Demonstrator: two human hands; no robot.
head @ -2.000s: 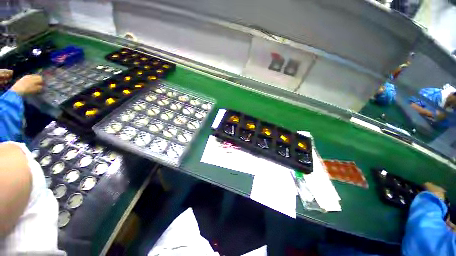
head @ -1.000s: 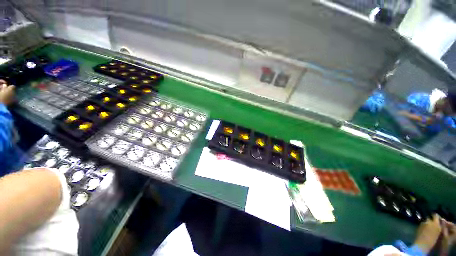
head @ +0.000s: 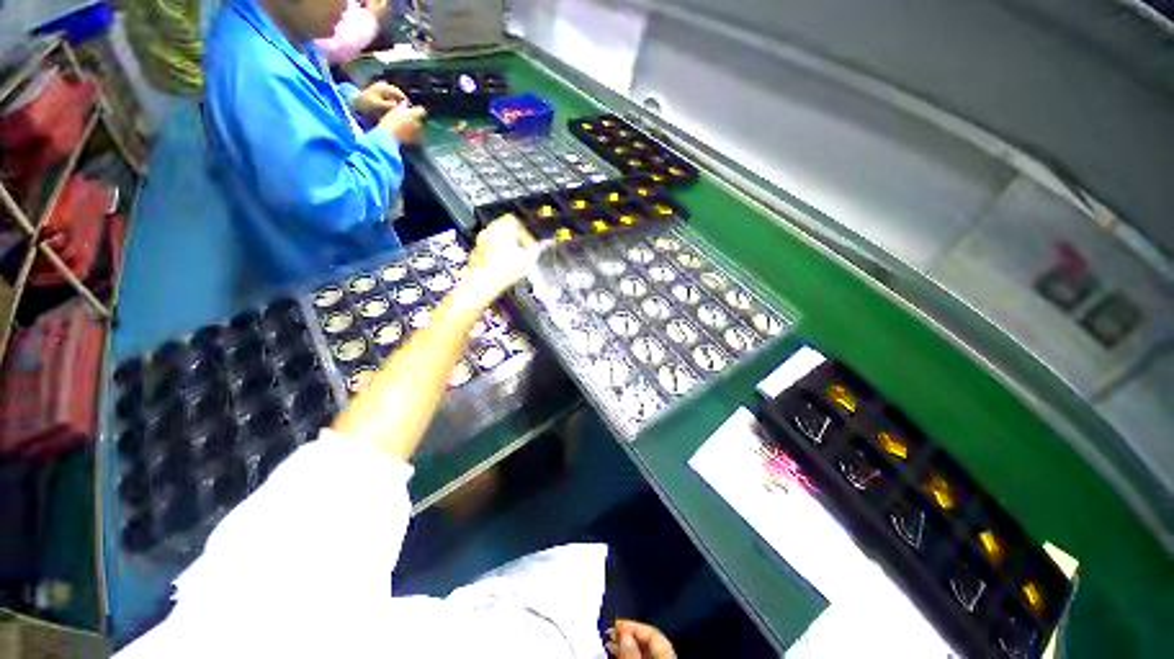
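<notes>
My left hand (head: 505,254) reaches out to the near end of a black pocket tray with yellow-taped parts (head: 596,219), beside the corner of a clear blister tray (head: 738,268) of round silver-faced parts. Its fingers are blurred; I cannot tell whether they hold anything. My right hand (head: 641,639) is low at the bottom edge, partly cut off, fingers curled; what it holds, if anything, is unclear. Another black pocket tray (head: 875,496) at the right holds yellow-taped parts in one row and dark units with thin curved lines in the other.
Silver-disc blister trays (head: 409,299) lie under my left forearm, beside an empty-looking blister tray (head: 219,399). Pink-red wires (head: 783,471) lie on white paper (head: 738,466). A coworker in a blue smock (head: 290,142) works at the far left, near a blue box (head: 521,113).
The view has swung left, bringing the coworker and empty-looking tray into sight. My left arm has extended forward over the stacked trays, and my right hand now shows at the bottom.
</notes>
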